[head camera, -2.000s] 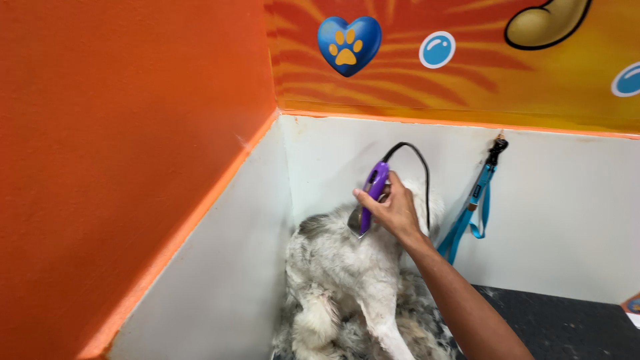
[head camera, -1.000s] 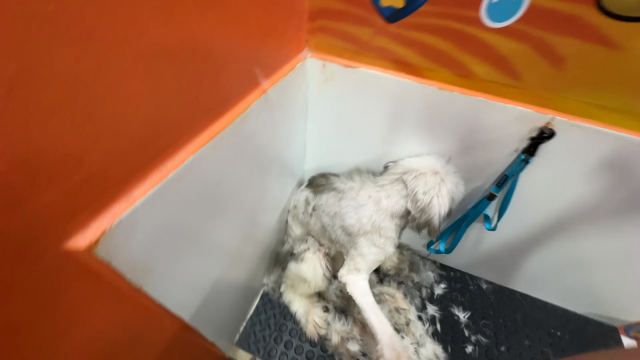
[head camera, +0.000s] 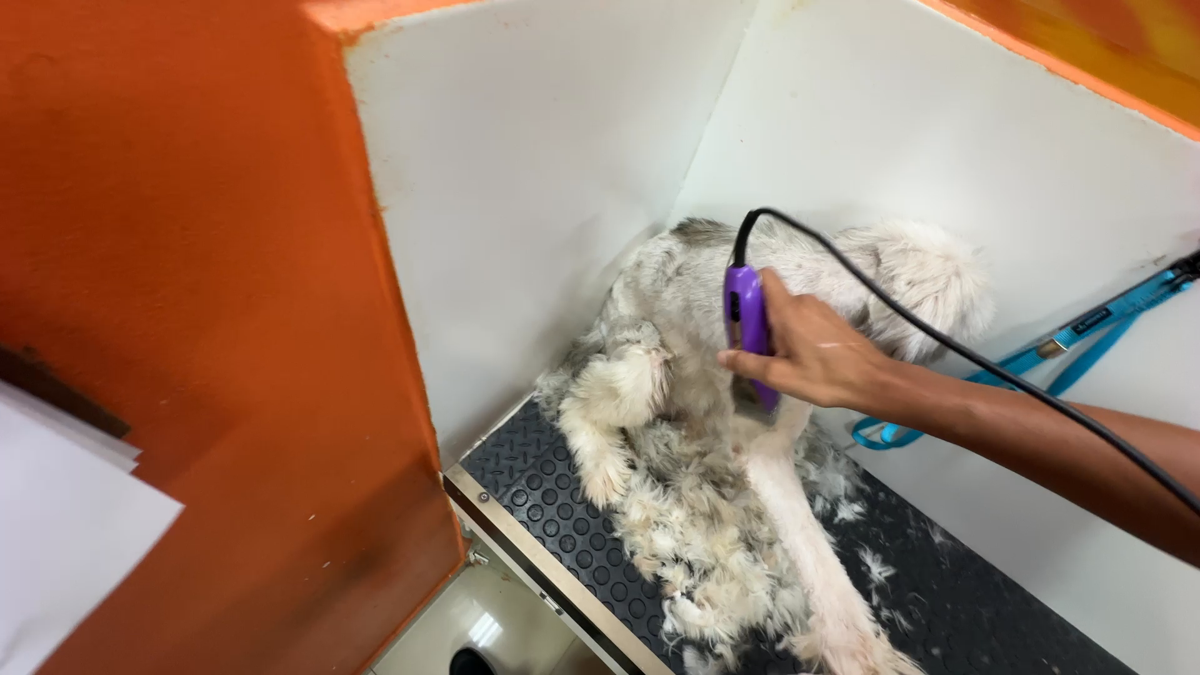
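Observation:
My right hand (head camera: 811, 347) is closed around a purple corded electric hair clipper (head camera: 748, 323), its head pointing down at the dog's side near the top of a front leg. The white and grey dog (head camera: 670, 281) is on the grooming table, partly clipped, its head turned away at the right. One foreleg, clipped short, stretches toward the bottom of the view; the fur on a hind leg is still long. Cut fur (head camera: 703, 562) lies in a heap between the legs. The clipper's black cord (head camera: 937, 333) runs over my forearm. My left hand is out of view.
The black rubber table mat (head camera: 562, 511) has a metal edge (head camera: 553, 581) at the left. White wall panels (head camera: 553, 187) stand behind and beside the dog. A blue leash (head camera: 1078, 342) hangs at the right. White papers (head camera: 75, 525) are at the far left, by the orange wall (head camera: 206, 281).
My right hand, out of view one second ago, is back over the dog with the clipper. The view has swung down and closer to the table.

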